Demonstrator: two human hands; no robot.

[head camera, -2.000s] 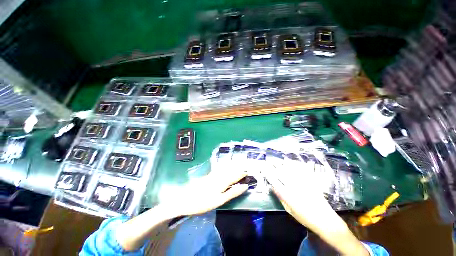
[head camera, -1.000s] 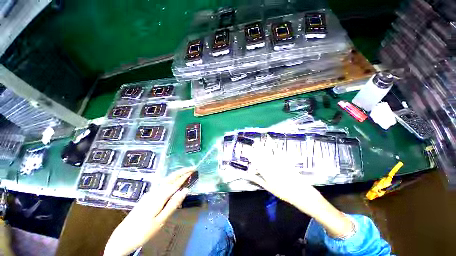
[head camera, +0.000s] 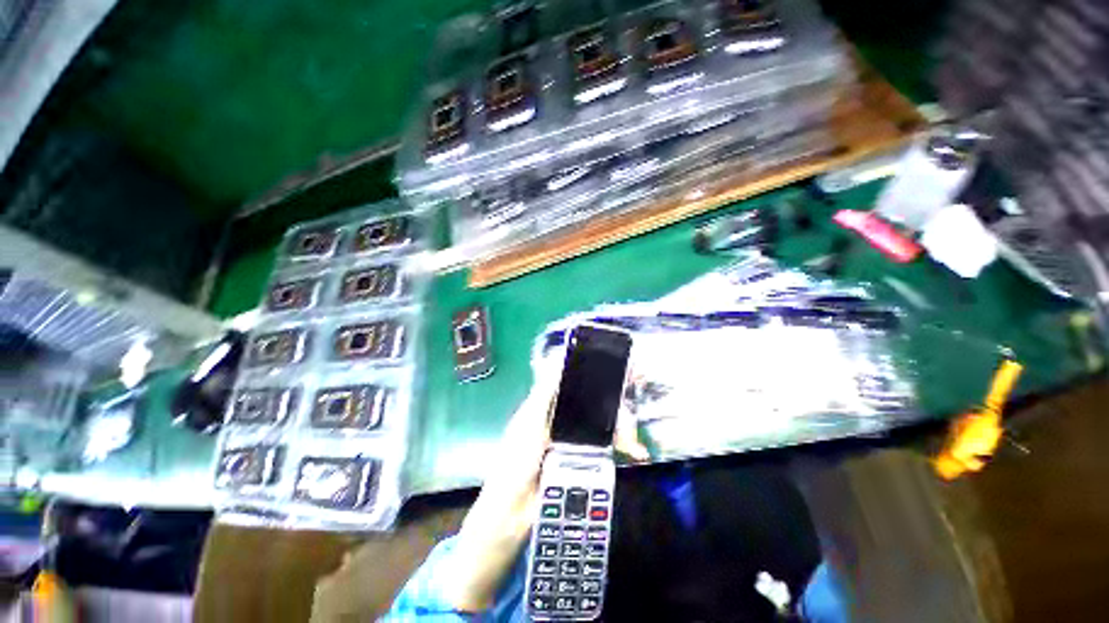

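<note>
An open flip phone [head camera: 585, 469] stands in the centre, black screen up and silver-edged keypad with green and red keys below. My left hand [head camera: 528, 428] holds it from behind at the left; the phone covers most of the palm. Fingertips show at the phone's right edge, seemingly of the same hand. My right hand cannot be made out. A glossy, overexposed lens tray [head camera: 778, 380] lies behind and right of the phone. A closed phone [head camera: 471, 342] lies on the green mat.
A blister tray [head camera: 319, 288] of closed phones is at left. Stacked phone trays [head camera: 632, 104] sit on a wooden board [head camera: 681, 219] at the back. At right are a white bottle [head camera: 921, 183], crumpled wipe [head camera: 961, 239], red-and-white bar [head camera: 878, 235] and orange-yellow air gun [head camera: 973, 441].
The phone, earlier a dark piece in my left hand, is now open and raised at the centre. My right hand has left the lens tray. The view has shifted and blurred.
</note>
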